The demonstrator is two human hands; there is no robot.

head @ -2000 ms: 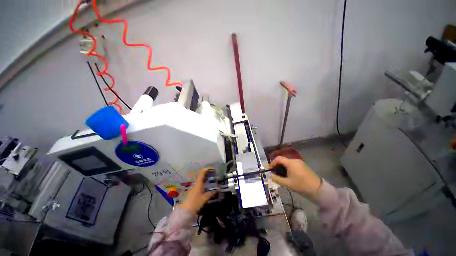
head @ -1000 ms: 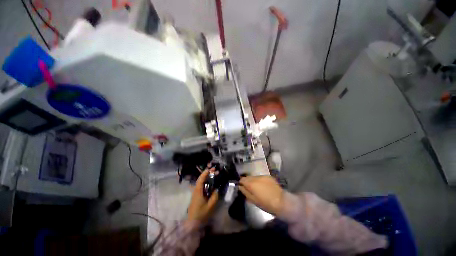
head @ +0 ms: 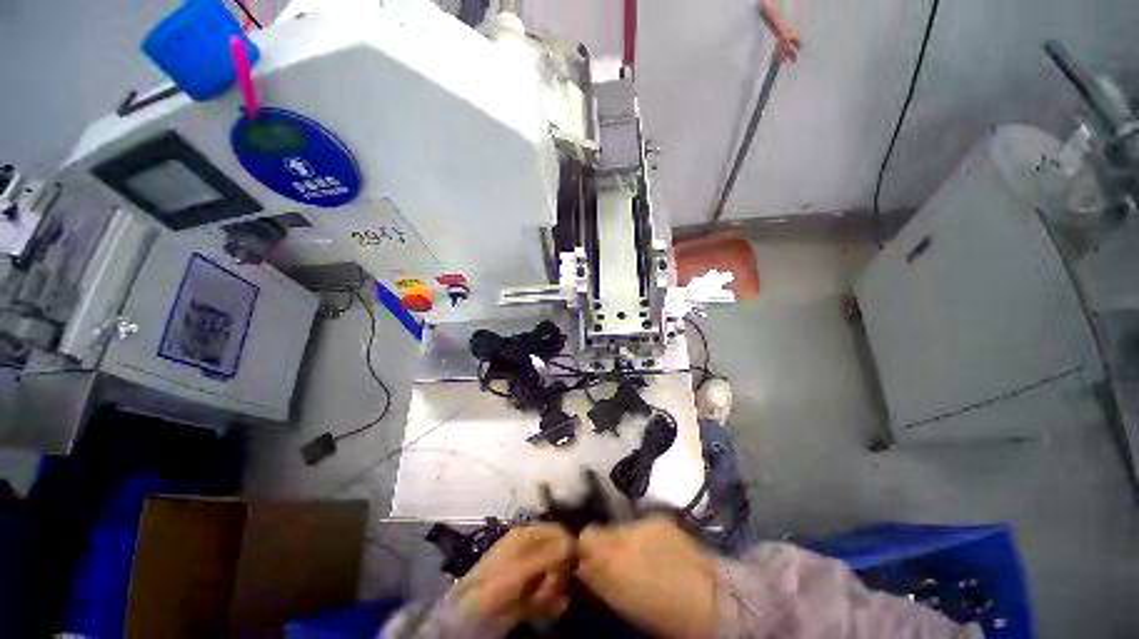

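Note:
Several black corded parts (head: 540, 375) lie in a loose heap on the shiny metal worktable (head: 456, 456), below the machine's slide. My left hand (head: 522, 572) and my right hand (head: 652, 577) are close together at the table's front edge. Both are closed on a blurred black corded part (head: 585, 502) that shows between and above my fingers. More black parts (head: 460, 547) lie just left of my left hand. The slide (head: 618, 256) with its pale plate is beyond the heap, away from my hands.
The white machine housing (head: 412, 112) with touchscreen (head: 175, 181) stands at the left; a blue cup (head: 200, 50) is on it. A brown cardboard box (head: 244, 568) is at lower left, a blue crate (head: 931, 568) at lower right. A white cabinet (head: 974, 300) stands right.
My hands have moved from the slide back to the table's front edge, over the heap on the way. The grey block on the slide now sits farther back. The view has shifted.

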